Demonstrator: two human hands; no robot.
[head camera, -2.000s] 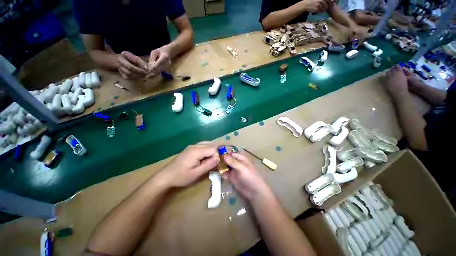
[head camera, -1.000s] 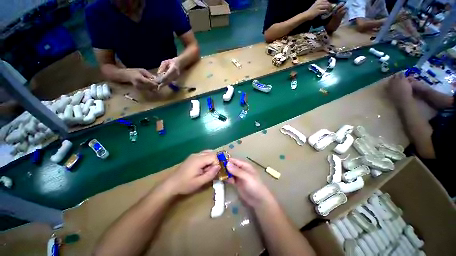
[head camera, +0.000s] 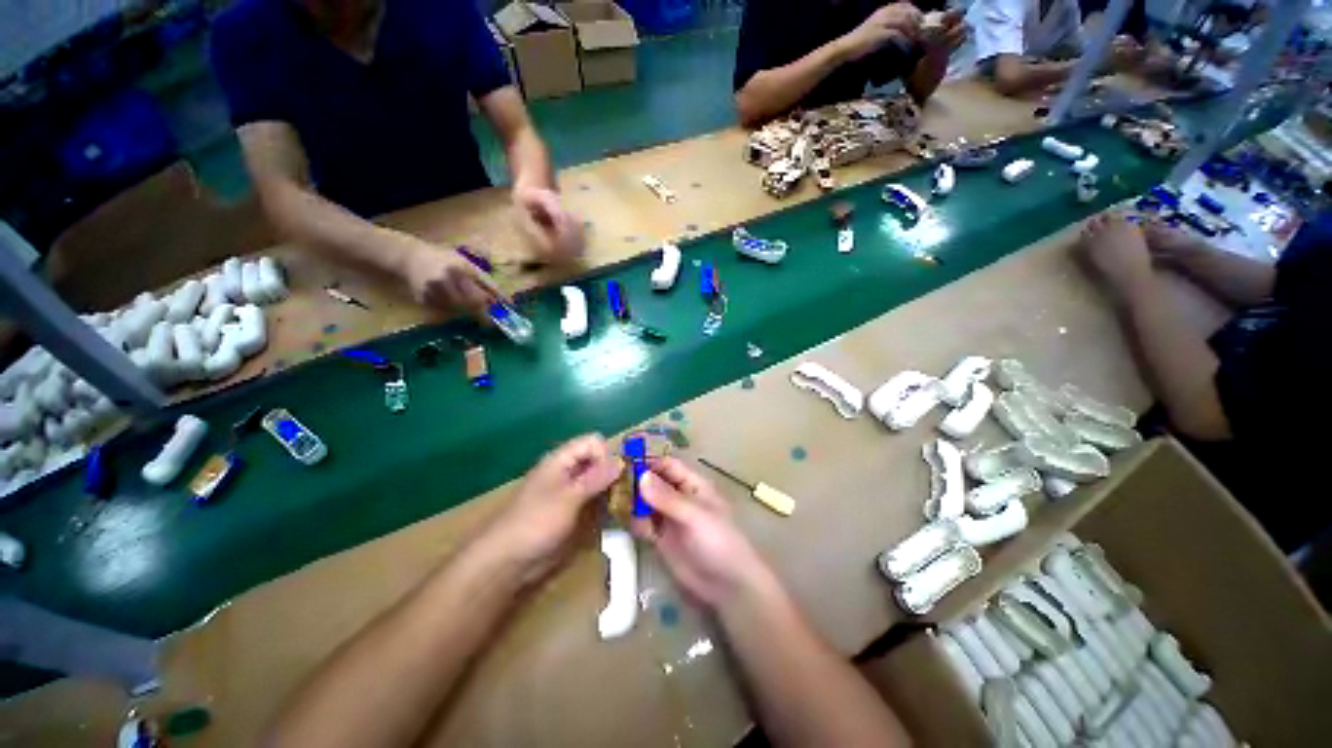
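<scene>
My left hand (head camera: 563, 504) holds an orange-brown circuit board (head camera: 622, 494) at its fingertips. My right hand (head camera: 693, 529) pinches a bright blue battery (head camera: 638, 465) right beside the board. Thin wires show just above the two pieces. Fingers hide part of both. A white curved housing half (head camera: 619, 585) lies on the brown bench just below my hands. A screwdriver (head camera: 770, 498) with a yellow handle lies to the right of my right hand.
White shells (head camera: 923, 544) lie loose at the right, above an open cardboard box (head camera: 1230, 563) packed with shells. The green belt (head camera: 438, 475) carries shells, batteries and boards. Across it, a person's hand reaches onto the belt; another person's arms rest at the right.
The blue battery and the brown board are turned in my hands, with the battery now more to the right. The person across has moved a hand to the belt, at a part-built unit there.
</scene>
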